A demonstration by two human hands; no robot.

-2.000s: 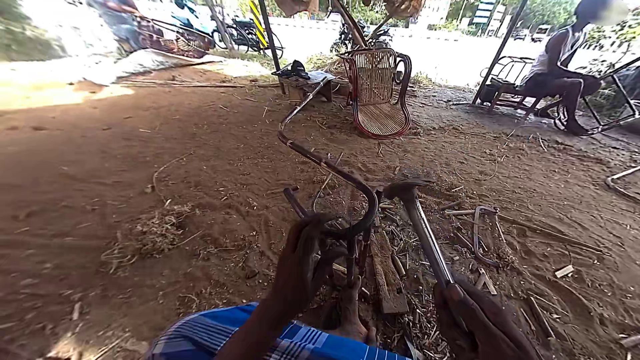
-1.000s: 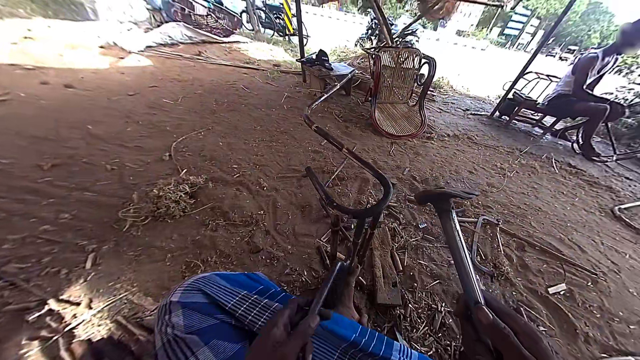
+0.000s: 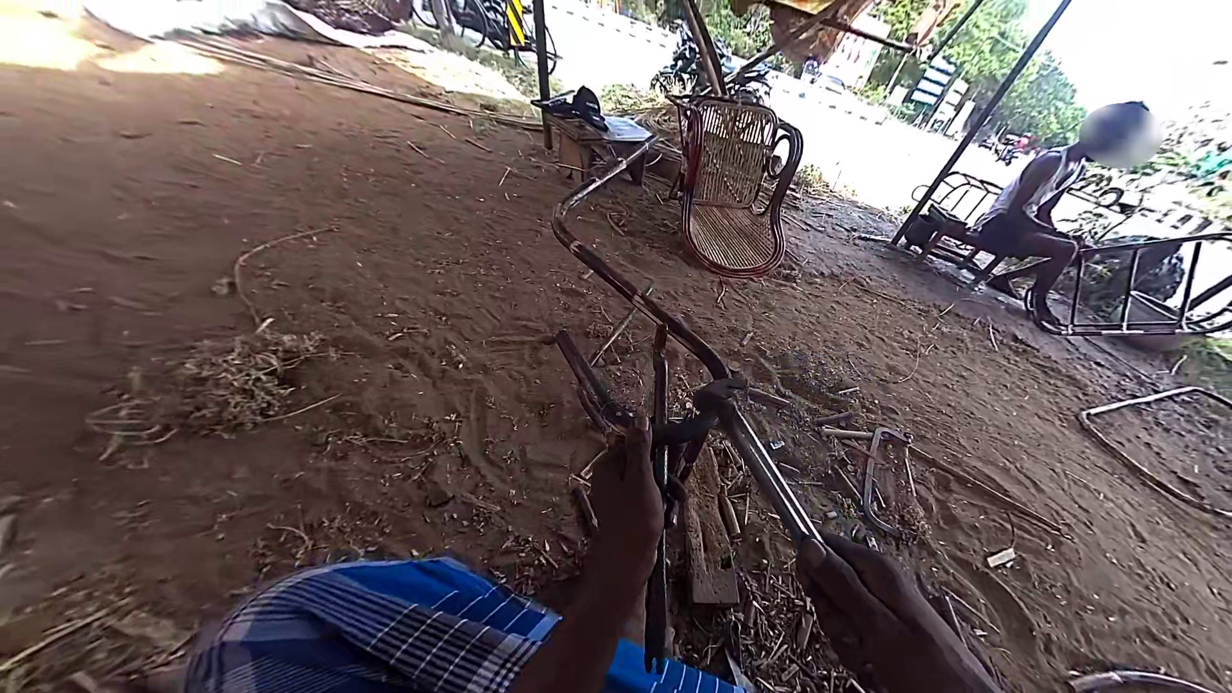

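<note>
My right hand (image 3: 861, 587) grips the metal handle of a hammer (image 3: 770, 467); the hammer's head touches or overlaps the curved end of a bent cane pole (image 3: 626, 286). My left hand (image 3: 630, 481) is closed around part of the dark frame there, beside an upright dark rod (image 3: 660, 414); whether it holds the rod, the frame or both, I cannot tell. The pole runs away from me towards a low wooden bench (image 3: 577, 144). A wooden block (image 3: 710, 539) lies on the ground below, between my hands.
A woven cane chair (image 3: 733, 183) stands ahead. A bow saw (image 3: 871, 481) lies right of the hammer among cane scraps. A person (image 3: 1035, 212) sits at the far right by a cane frame (image 3: 1155, 289). A bent rod (image 3: 1136, 462) lies nearer, and dry fibres (image 3: 245, 380) lie left.
The hammer head has come from the right of the pole's curved end to meet or overlap it. My left hand has moved up from near my lap to the frame.
</note>
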